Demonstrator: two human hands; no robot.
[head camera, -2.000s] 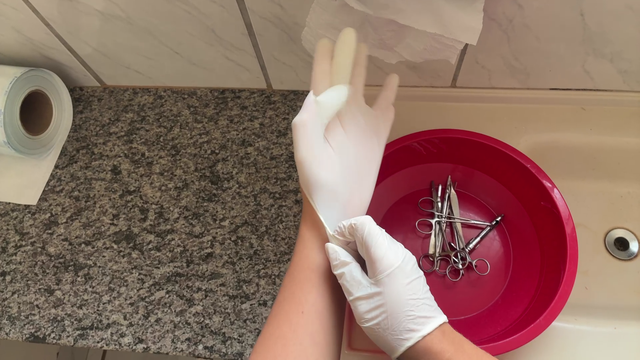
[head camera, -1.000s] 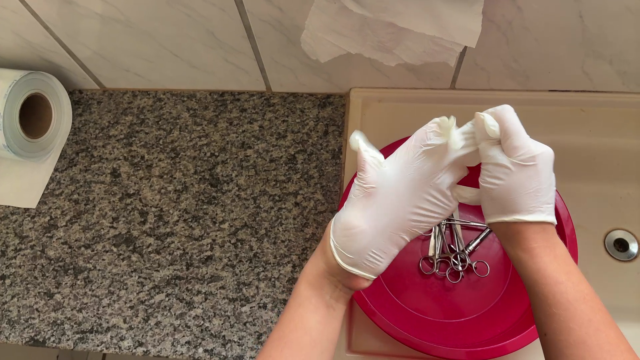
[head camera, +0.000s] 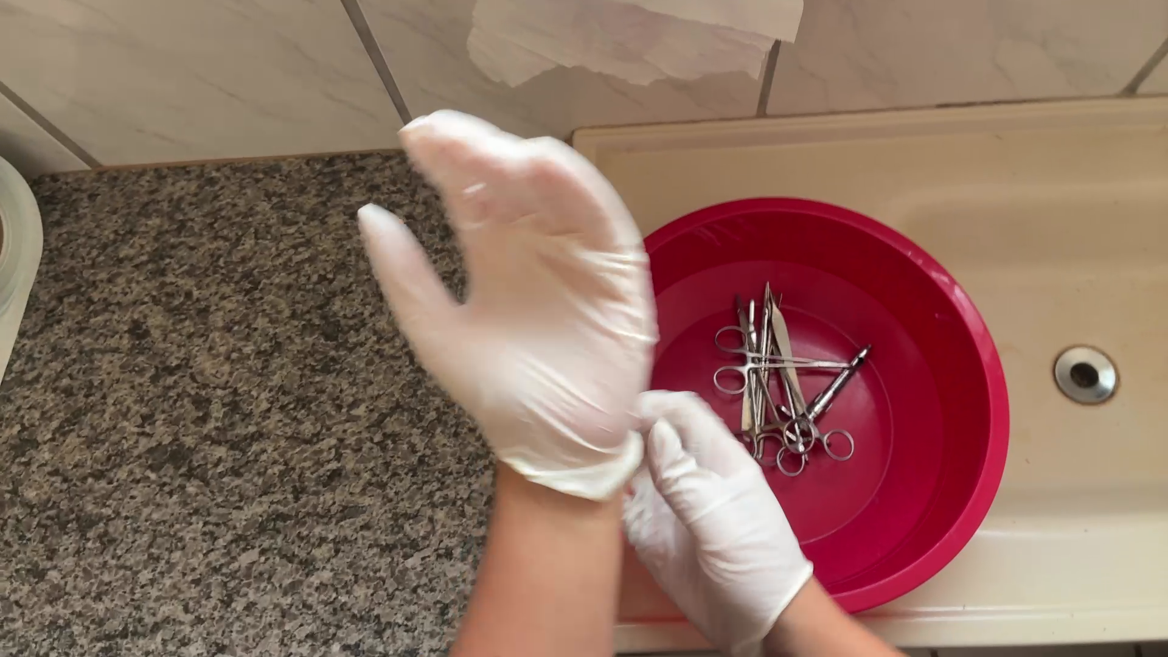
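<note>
A white disposable glove covers my left hand (head camera: 538, 310), which is raised over the counter's right edge, palm in view, thumb apart from the fingers. Gloved the same way, my right hand (head camera: 707, 520) pinches the cuff (head camera: 584, 474) of the left glove at the wrist. Beside my hands is a magenta plastic basin (head camera: 967, 456). In it lies a loose pile of metal surgical instruments, with ring-handled forceps or scissors (head camera: 730, 379) among them. Part of the basin's left side is hidden behind my hands.
The basin stands in a cream sink (head camera: 1049, 255) with a metal drain (head camera: 1085, 374) at right. A speckled granite counter (head camera: 228, 411) fills the left, with part of a roll of clear film or pouch material (head camera: 23, 246) at its edge. Torn white paper (head camera: 630, 41) hangs against the tiled wall.
My right hand has let go of the left glove's fingertips and moved down to its cuff. My left hand has turned upright and moved left. The view has shifted somewhat.
</note>
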